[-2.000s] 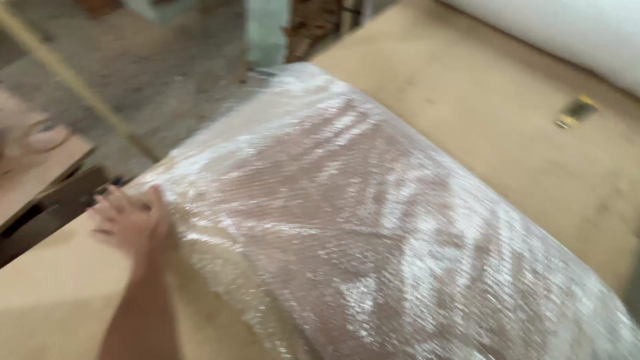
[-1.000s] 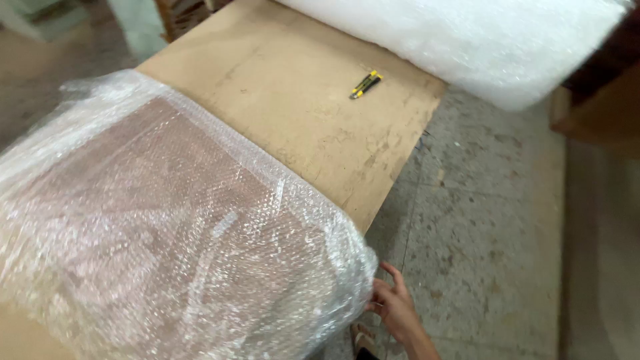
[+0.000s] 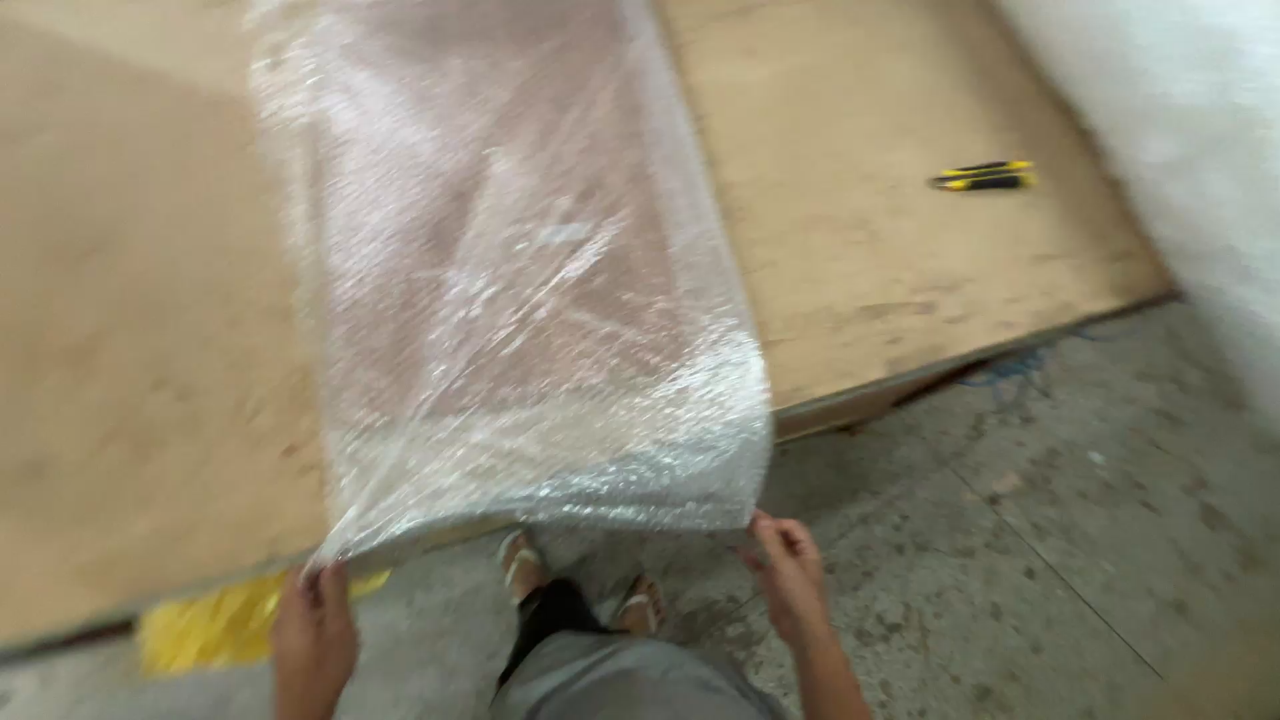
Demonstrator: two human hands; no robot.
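A sheet of clear bubble wrap (image 3: 560,470) lies over a flat reddish-brown panel (image 3: 520,250) on the wooden table, its near end overhanging the front edge. My left hand (image 3: 315,625) pinches the wrap's near left corner, where folds gather toward the fingers. At the near right corner, my right hand (image 3: 790,575) grips the wrap's edge between thumb and fingers. A black and yellow utility knife (image 3: 985,176) rests on the table right of the wrap, away from both hands.
A large white roll of wrap (image 3: 1200,130) lies at the right of the table (image 3: 880,280). Something yellow (image 3: 210,625) sits below the front edge at left. Blue string (image 3: 1010,370) hangs or lies near the edge, above the concrete floor (image 3: 960,540).
The view has swung considerably. Both hands now hold the wrap's near corners; one second ago only one hand showed, at the wrap's corner by the table edge.
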